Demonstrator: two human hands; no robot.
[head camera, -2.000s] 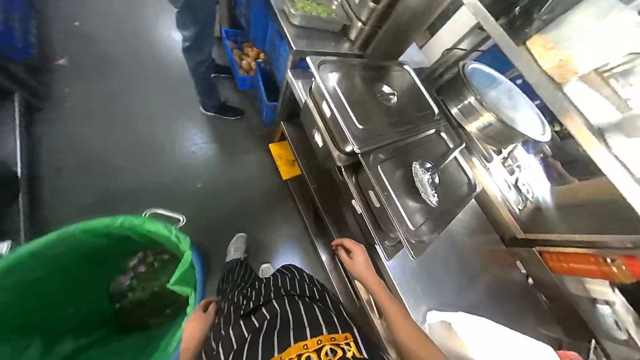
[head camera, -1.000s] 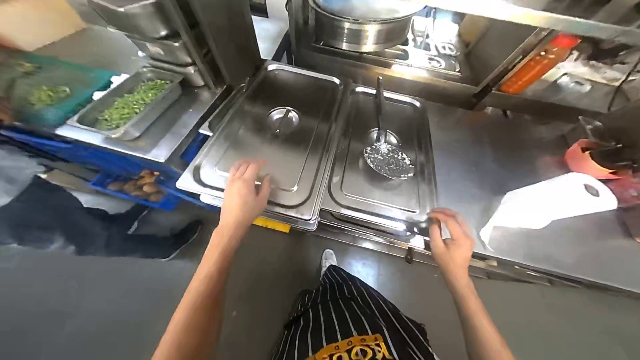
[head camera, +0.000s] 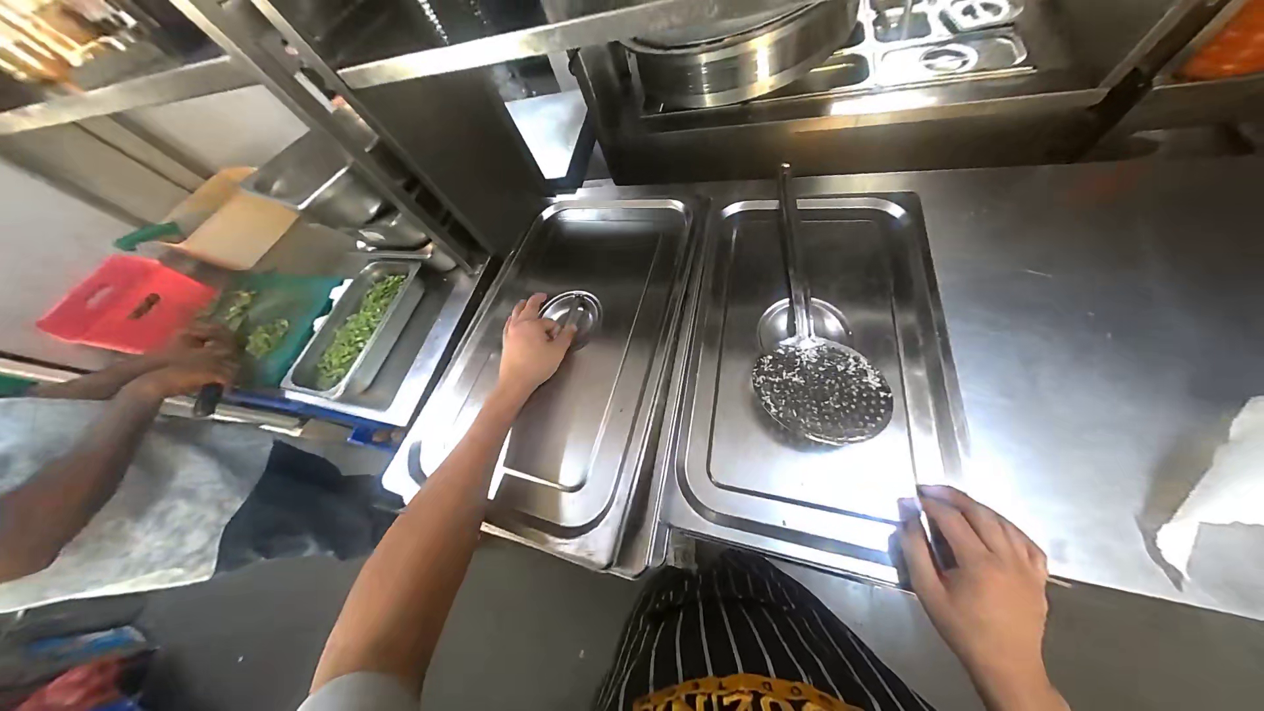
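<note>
Two steel pans with lids stand side by side on the counter. My left hand (head camera: 534, 342) is at the recessed handle (head camera: 573, 316) of the left steel pan lid (head camera: 583, 415), its fingers closed around the handle. A perforated skimmer (head camera: 823, 392) with white bits on it lies across the right steel pan lid (head camera: 731, 434), its long handle pointing away from me. My right hand (head camera: 973, 568) touches the near right corner of that lid, thumb and fingers on either side of the edge; whether it grips the edge I cannot tell.
At the left, a co-worker's hands (head camera: 193, 360) are at a green cutting board (head camera: 296, 296) with chopped greens, beside a steel tray (head camera: 395, 331) of greens. A large pot (head camera: 731, 69) stands behind the pans. A white cloth or sheet (head camera: 1220, 504) lies on the steel counter (head camera: 1066, 326) at the right.
My left hand has moved from the near part of the left lid to its handle. Two seconds ago both hands were away from the lids. The view has swung widely toward the counter.
</note>
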